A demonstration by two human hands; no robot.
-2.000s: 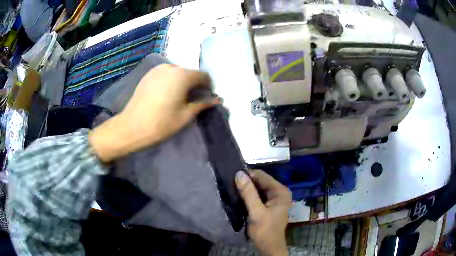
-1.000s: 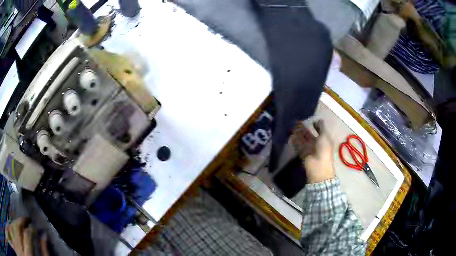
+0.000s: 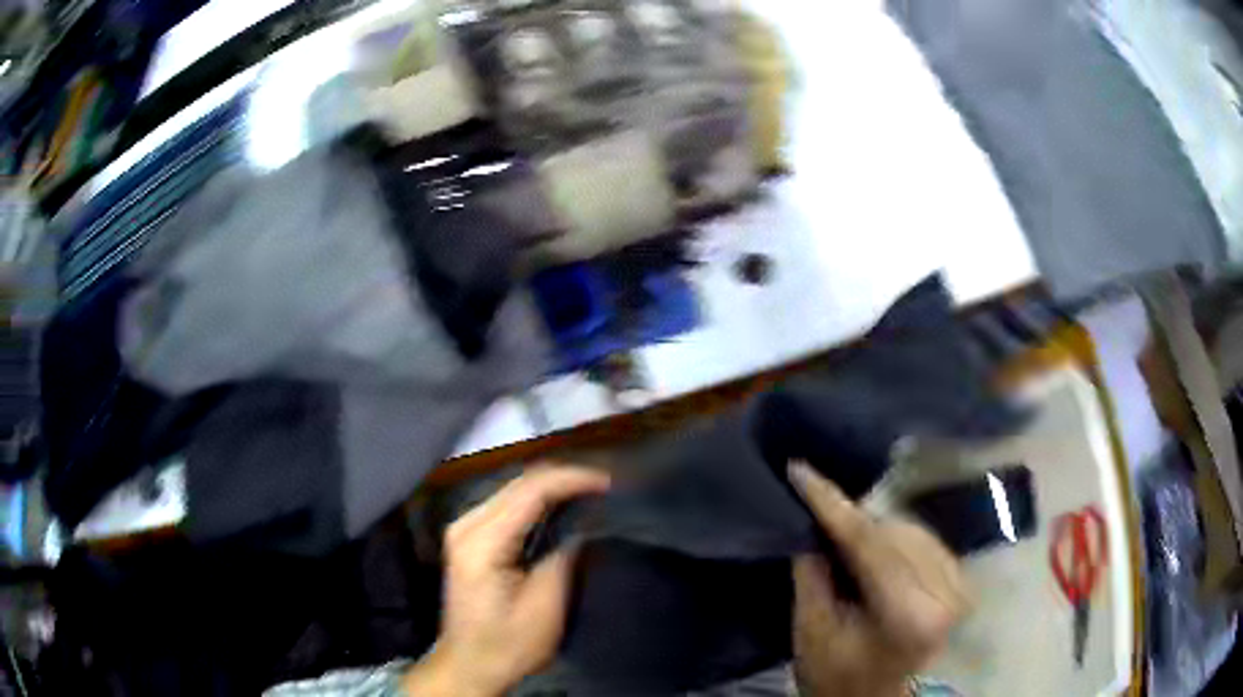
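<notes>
A dark cloth piece [image 3: 695,483] is stretched between my hands over the table's front edge. My left hand [image 3: 511,572] grips its left end between thumb and fingers. My right hand [image 3: 872,586] grips it further right, and its dark far end lies over the table edge. The overlock machine [image 3: 607,191] stands behind, blurred. A grey garment piece [image 3: 293,293] with a darker band [image 3: 443,225] lies at the machine's left and hangs over the table edge. The picture is blurred, so finger details are unclear.
The white machine table [image 3: 886,177] has a brown edge. A blue tray [image 3: 600,306] is below the machine. Grey cloth [image 3: 1077,136] lies at the right. Red-handled scissors [image 3: 1078,558] and a black shiny object [image 3: 975,507] lie on a pale surface at right. Plaid cloth [image 3: 150,218] is at left.
The view has swung right and then partly back. The dark cloth has come from the right to in front of me, now between both hands. My left hand has let go of the grey piece.
</notes>
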